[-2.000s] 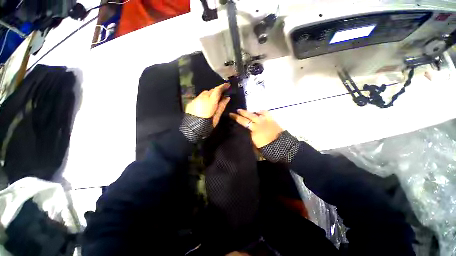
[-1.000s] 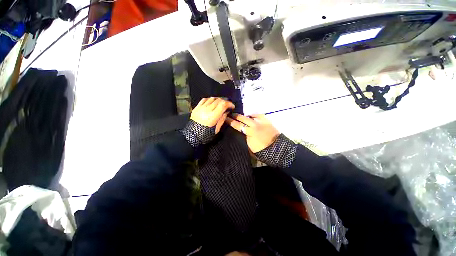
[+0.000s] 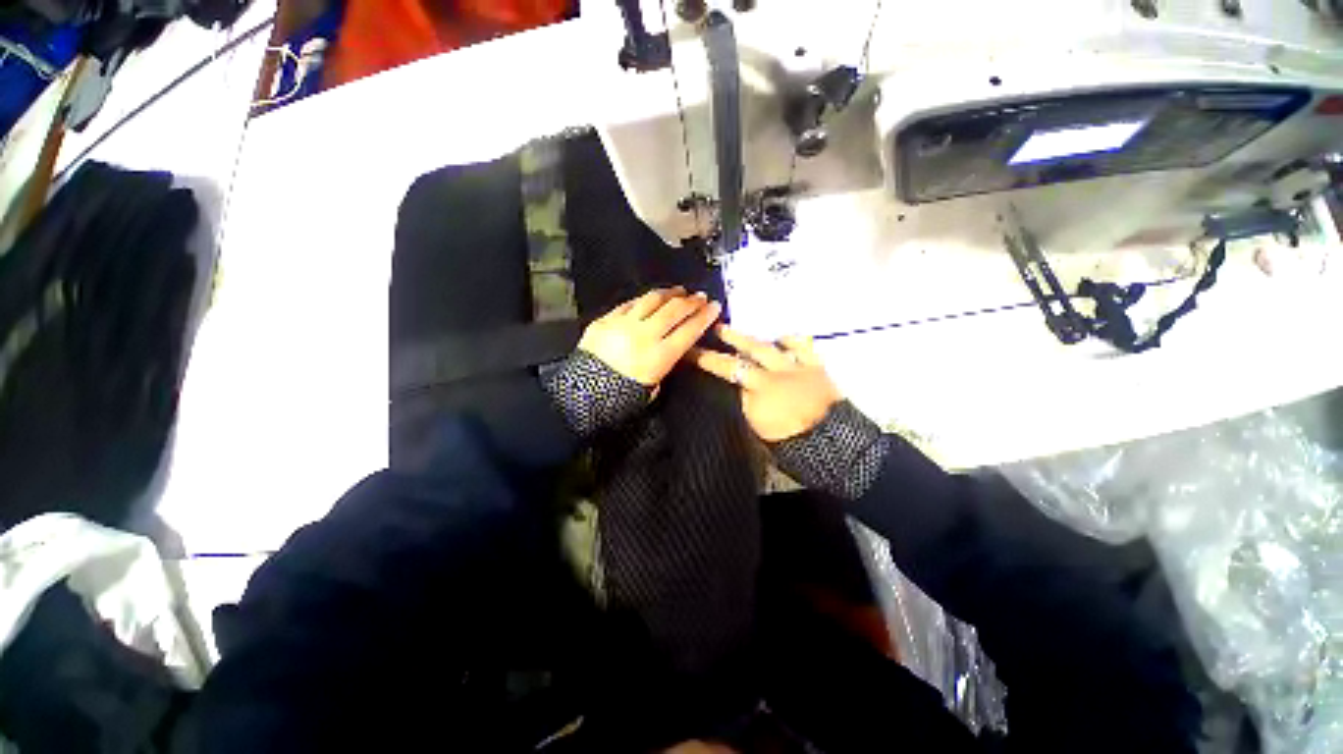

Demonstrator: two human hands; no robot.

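A black padded mesh panel (image 3: 464, 265) lies on the white table, its right edge running to the presser foot (image 3: 719, 254) under the sewing machine head. A camouflage webbing band (image 3: 548, 243) runs down it, crossed by a black strap (image 3: 479, 354). My left hand (image 3: 648, 336) rests on the panel, fingertips at its right edge just below the foot. My right hand (image 3: 778, 386) is beside it, fingertips on the same edge. The two hands nearly touch, and both hold the edge. The lower panel drops toward my lap. What lies under my fingers is hidden.
A stack of dark panels (image 3: 96, 339) lies at the left. A white sack (image 3: 111, 582) with dark pieces is lower left. A clear plastic bag (image 3: 1252, 545) is at the right. The machine's control panel (image 3: 1105, 140) and a black jointed metal piece (image 3: 1105, 307) are at upper right.
My left hand has moved back from near the presser foot and now sits close against my right fingertips. The black strap across the panel shows more. The camera view has shifted slightly.
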